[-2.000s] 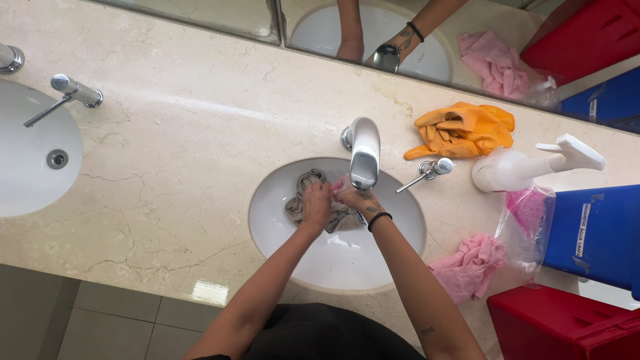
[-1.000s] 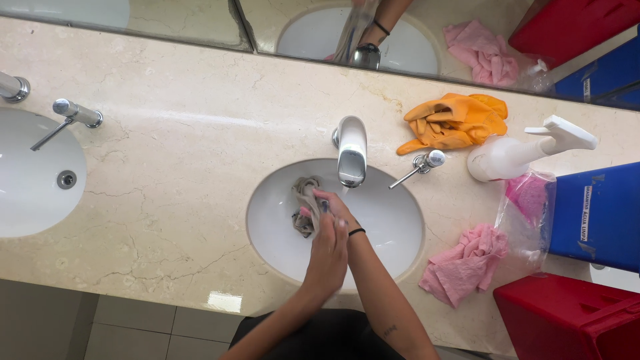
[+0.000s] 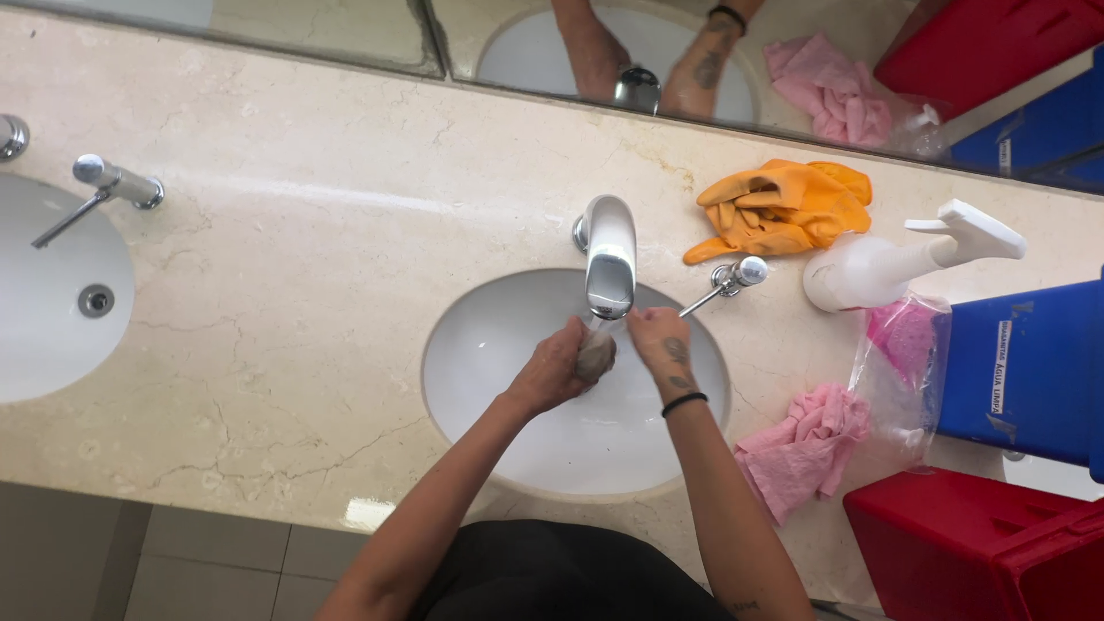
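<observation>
My left hand [image 3: 552,366] grips a bunched-up grey cloth [image 3: 595,356] over the white oval washbasin [image 3: 595,466]. Water runs from the chrome faucet [image 3: 611,259] just above the cloth. At the right of the spout is my right hand [image 3: 660,332], its fingers curled close to the faucet's tip; whether it holds anything is not clear. Beside that hand, the thin lever of a chrome soap dispenser [image 3: 739,274] reaches over the basin's rim.
Orange rubber gloves [image 3: 785,207], a white spray bottle [image 3: 862,272], a pink sponge in a clear bag [image 3: 904,336] and a pink cloth [image 3: 806,448] lie right of the basin. Blue [image 3: 1018,371] and red [image 3: 966,543] bins stand beyond. A mirror borders the counter's back.
The hands were together low in the basin on the spread cloth. Now they are apart near the spout, and the cloth is bunched in my left hand.
</observation>
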